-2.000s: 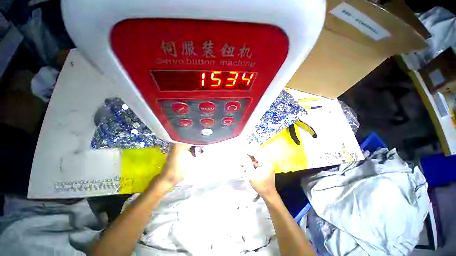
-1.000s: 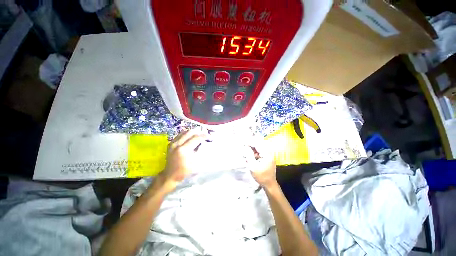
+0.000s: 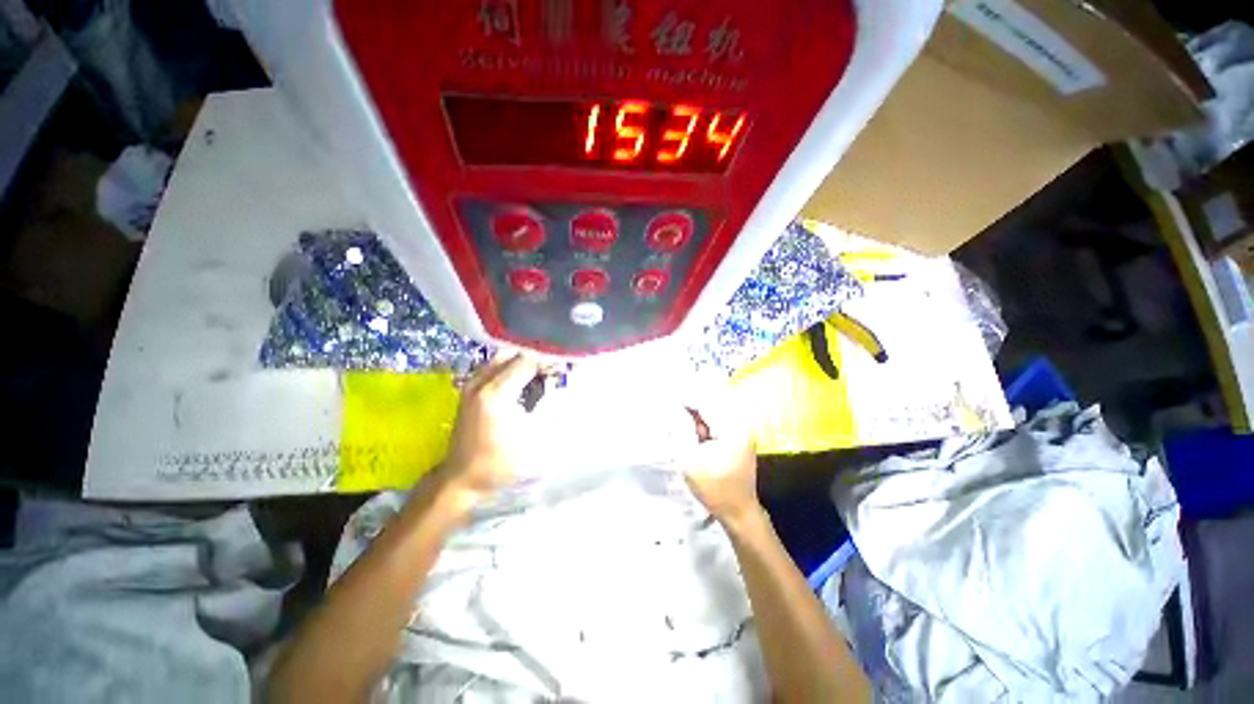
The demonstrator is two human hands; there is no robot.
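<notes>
A pale grey-white garment point(image 3: 591, 591) lies over the table's front edge and my lap, its upper edge lost in white glare. My left hand point(image 3: 491, 420) is at the garment's left side, below the machine head, fingertips bent near the heap of buttons. My right hand point(image 3: 718, 454) is at the garment's right side, fingers curled on the cloth in the glare. The white machine head with its red panel point(image 3: 591, 179) shows 1534 and hangs above both hands. The dies are hidden by the head and the glare.
Button heaps lie left point(image 3: 365, 310) and right point(image 3: 784, 296) of the head. Yellow-and-black pliers point(image 3: 855, 338) lie at the right. Yellow patches point(image 3: 396, 429) mark the table front. A cardboard box point(image 3: 963, 138) stands upper right. Garment piles lie right point(image 3: 1011, 550) and left point(image 3: 138, 591).
My left hand first reached up to the left button heap, and its fingers are now drawn in more. My right hand has barely moved. The view has shifted; the display still reads 1534.
</notes>
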